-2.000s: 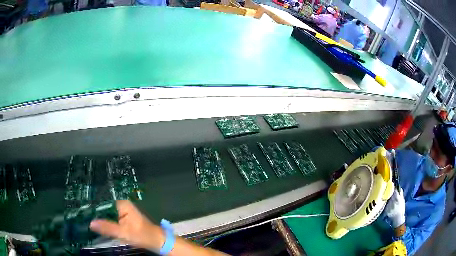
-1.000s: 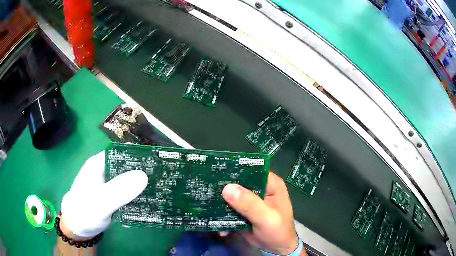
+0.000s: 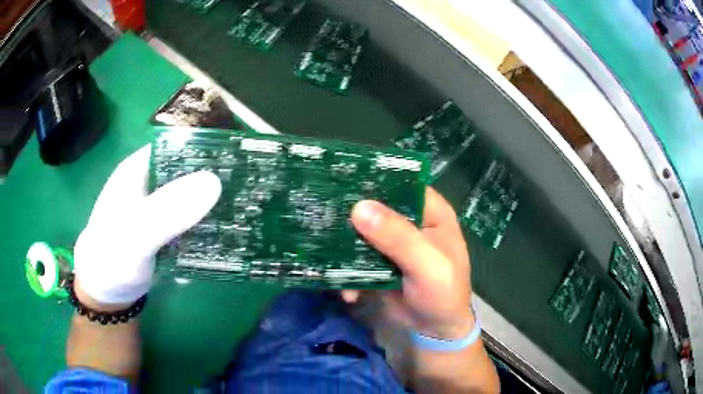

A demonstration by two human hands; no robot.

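A green circuit board is held up in front of me, its face with dense silvery solder points towards me. My left hand, in a white knitted glove, grips its left end with the thumb on the face. My bare right hand, with a light blue wrist strap, grips its right end, thumb on the face. The fingers behind the board are mostly hidden. The board is slightly blurred.
A green mat lies below, with a green-and-white solder spool at left, a black cylinder and a dark stand with a whitish crusted part behind the board. The conveyor belt carries several boards.
Two seconds ago my right hand held a blurred board over the conveyor. Now both hands hold a board over the mat. Since one second ago, hands and board appear higher in the picture.
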